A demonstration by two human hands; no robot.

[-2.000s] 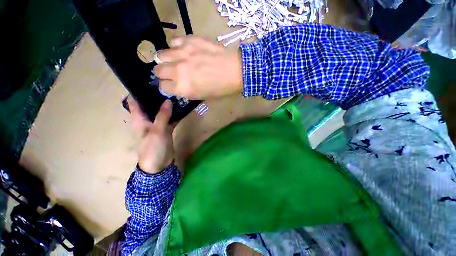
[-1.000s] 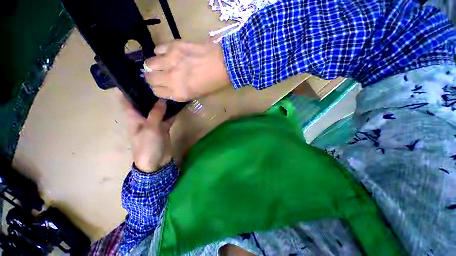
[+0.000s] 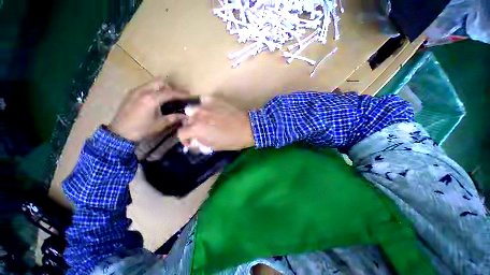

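Observation:
A black housing (image 3: 180, 171) lies on the cardboard-covered bench close to the apron, blurred, under my hands. My left hand (image 3: 148, 111) is over its far end, fingers curled round a dark part (image 3: 177, 105) of the unit. My right hand (image 3: 217, 124) meets it from the right, fingertips against the same dark part. White wraps or small white pieces show at the right fingertips; which they are I cannot tell. The inside of the housing is hidden by the hands and blur. Loose white connector leads (image 3: 274, 24) lie in a pile beyond my hands.
The brown bench (image 3: 199, 43) ends at left against the dark green belt (image 3: 32, 107). Black shiny units (image 3: 51, 244) stand at lower left. A translucent green bin (image 3: 438, 102) is at right. A greyish plastic bag (image 3: 465, 21) and a black sheet-like piece (image 3: 413, 13) are at upper right.
The black housing has come down and nearer the apron, changing its angle. My left hand has moved from its near end to its far side. The view has shifted, showing more of the pile and bin.

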